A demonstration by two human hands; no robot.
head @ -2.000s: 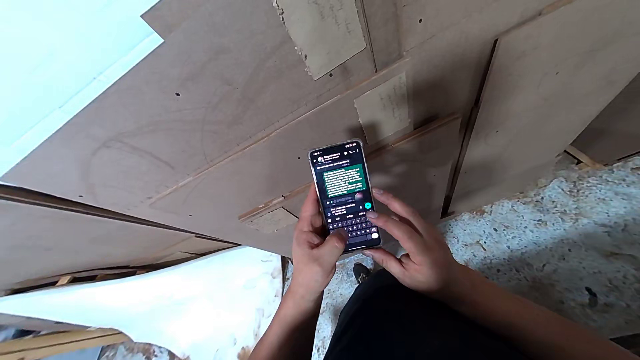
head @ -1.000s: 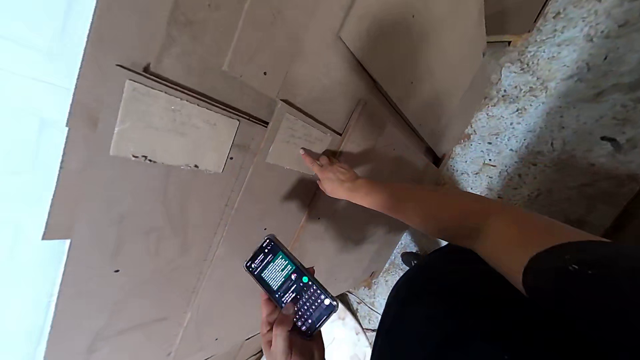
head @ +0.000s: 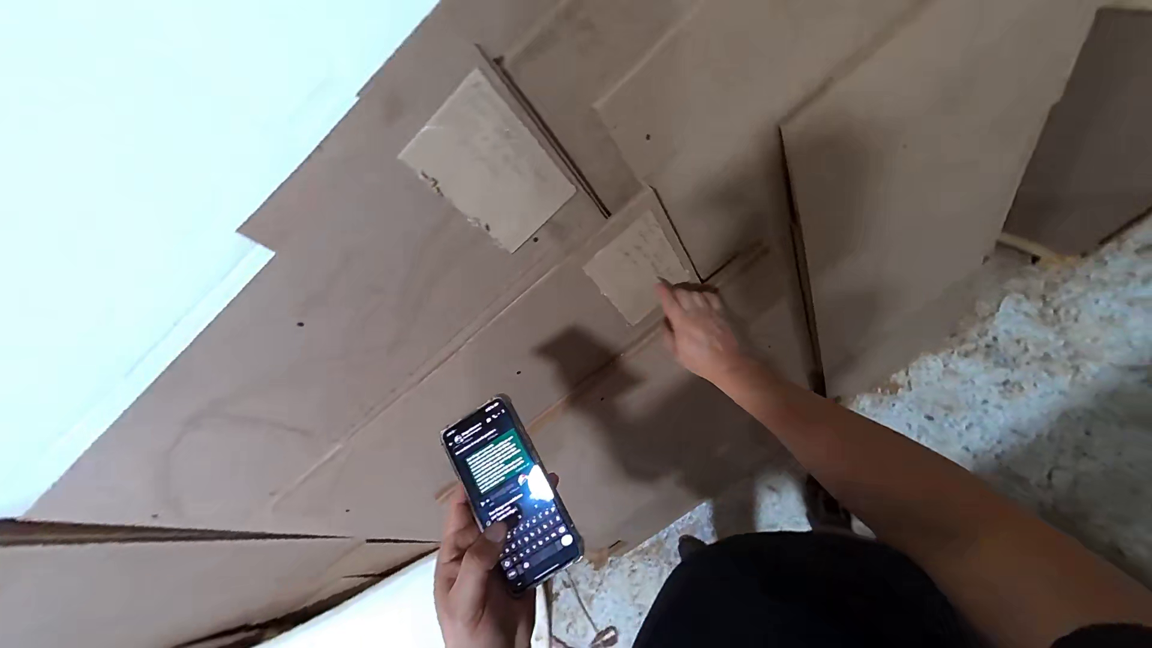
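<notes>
My left hand [head: 481,576] holds a smartphone [head: 513,495] at the lower middle, its thumb over the lit screen, which shows a chat and a keyboard. My right hand [head: 702,333] is at the lower right edge of a small pale rectangular piece [head: 634,265] that bears handwriting-like marks. Its thumb or index tip meets or nearly meets that piece; the other fingers are curled and nothing shows in them. A larger pale rectangular piece [head: 490,162] with a rough lower edge lies up and to the left, on the brown boards [head: 360,360].
More brown boards [head: 927,153] with dark gaps between them stand at the right. A speckled, rough floor [head: 972,405] runs along the lower right. Bright white sheeting [head: 162,162] fills the upper left. My dark-clothed leg [head: 792,594] is at the bottom.
My right hand has left the phone, where it was two seconds ago, and reached out to the small pale piece. Its pointing finger has since drawn in. The phone stays in my left hand.
</notes>
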